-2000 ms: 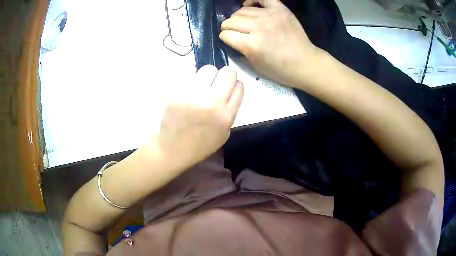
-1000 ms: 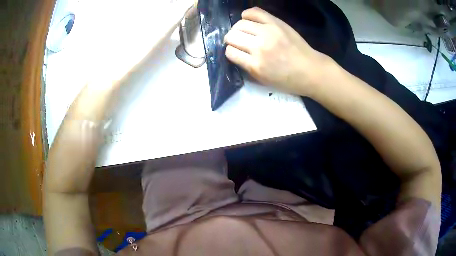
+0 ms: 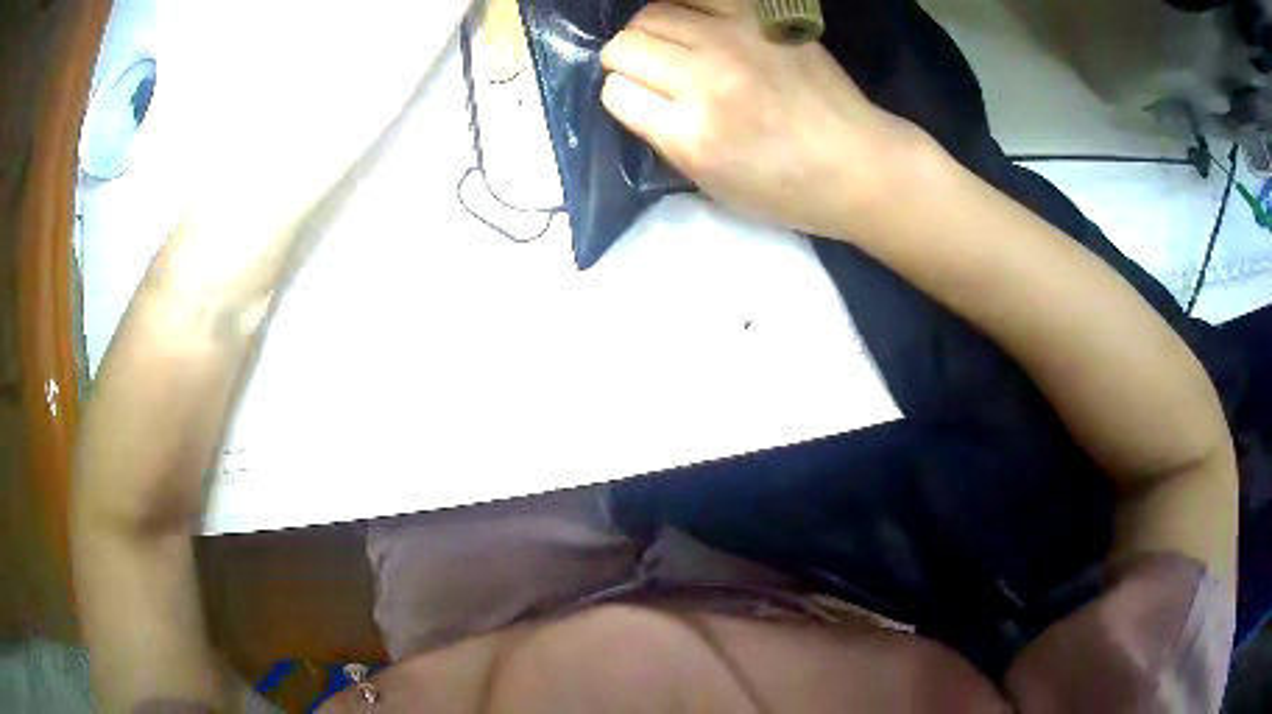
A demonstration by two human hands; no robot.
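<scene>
A glossy black strip (image 3: 593, 195) lies on the white machine table, its pointed end toward me and its far end cut off by the top edge. My right hand (image 3: 691, 105) is on the strip's right side with bent fingers, gripping it; the thumb is hidden. Matte black cloth (image 3: 935, 265) runs under and beyond my right forearm and hangs over the table's front edge to my lap. My left forearm reaches up to the top edge, pale and blurred; my left hand is out of the picture.
A ribbed brass-coloured knob (image 3: 792, 17) shows above my right hand. A thin dark loop (image 3: 505, 209) lies left of the strip, below a small tan shape. A pale round dish (image 3: 122, 119) is far left. Blurred machine parts and a dark cord are at the upper right.
My left hand has left the strip's near end and moved up out of view. The strip's pointed end is now uncovered. My right hand stays on the strip. The brass knob has come into view.
</scene>
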